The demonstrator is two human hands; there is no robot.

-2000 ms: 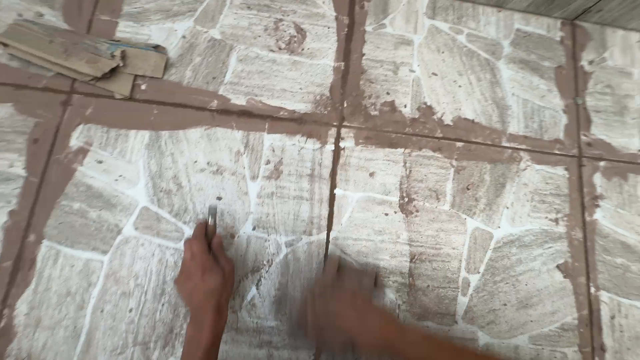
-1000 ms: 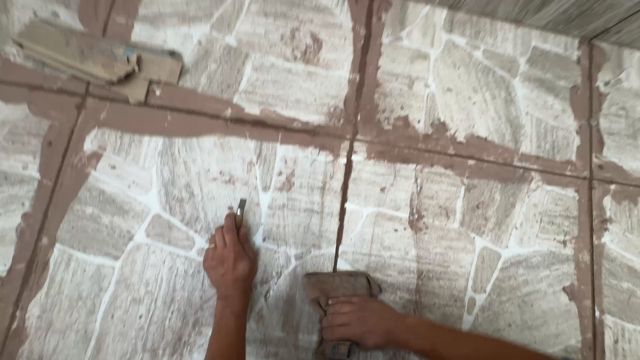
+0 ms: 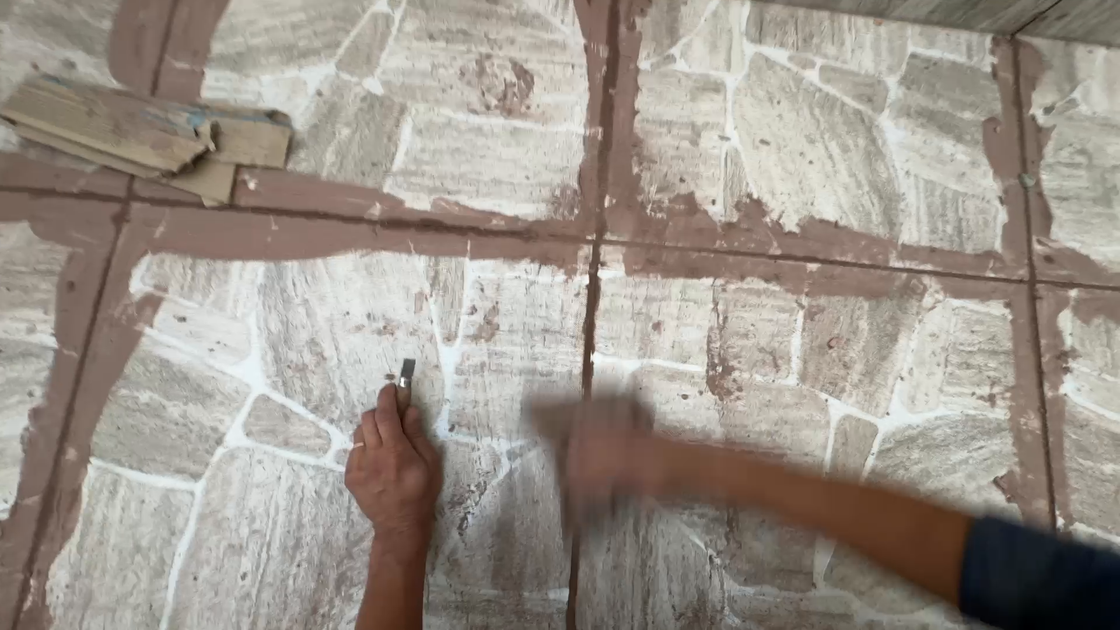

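Observation:
My left hand (image 3: 392,468) rests on a stone-patterned floor tile (image 3: 324,350), closed around the handle of a small tool with a short flat metal blade (image 3: 408,367); the blade points away from me. To its right, my right hand (image 3: 612,459), blurred by motion, is over the dark joint (image 3: 591,332) between two tiles. A brownish cloth or pad (image 3: 595,411), also blurred, is in that hand. Brown grout residue (image 3: 262,232) lines the tile edges on both sides of the joints.
Torn cardboard pieces (image 3: 114,131) lie on the tiles at the upper left. Brown smears (image 3: 503,83) mark several tile faces. Grey wood-look boards or tiles (image 3: 971,19) border the floor at the upper right.
Between one second ago and now, my right hand and the cloth have moved up along the joint. My left hand still holds the small tool.

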